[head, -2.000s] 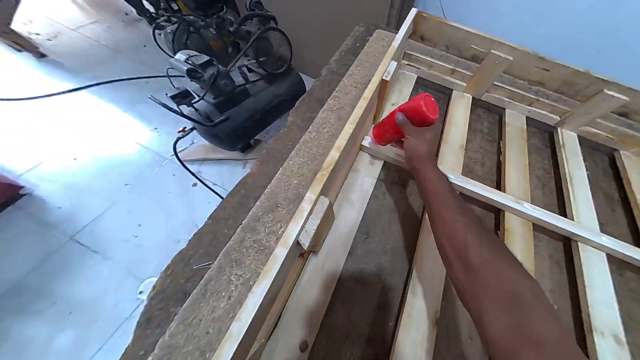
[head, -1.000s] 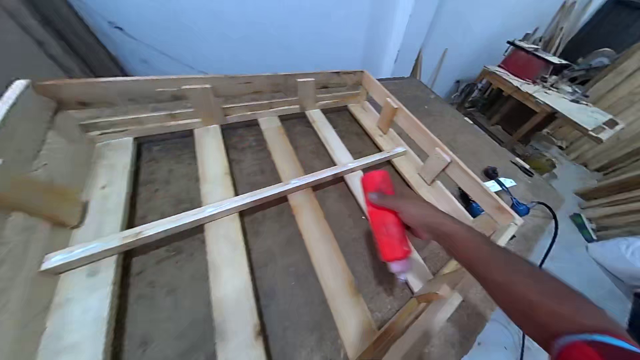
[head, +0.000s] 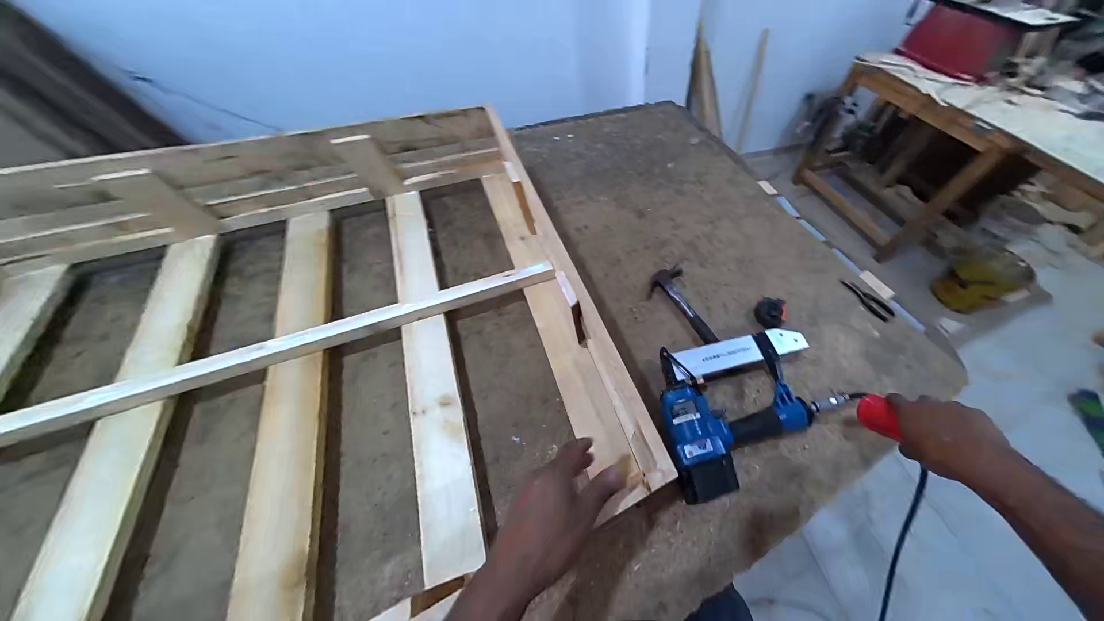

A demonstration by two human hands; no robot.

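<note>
My right hand (head: 949,435) grips a red plastic bottle (head: 879,417) at the right edge of the worktable, close to the air hose fitting of a blue pneumatic nail gun (head: 703,435). My left hand (head: 552,509), fingers apart and holding nothing, hovers by the near corner of a slatted wooden frame (head: 617,405). A narrow wooden strip (head: 285,347) lies diagonally across the slats (head: 435,414), and a line of whitish stuff runs along its top. The nail gun lies on its side just outside the frame's right rail.
Beyond the nail gun lie a claw hammer (head: 683,302), a tape measure (head: 770,312) and pliers (head: 868,300) on the worktable (head: 630,198). A black hose (head: 904,543) hangs off its right edge. A second wooden table (head: 966,129) stands at the back right, near a yellowish container (head: 981,278).
My right hand has moved the red bottle from over the slats to the right, beside the nail gun. My left hand has come into view. The view has swung right.
</note>
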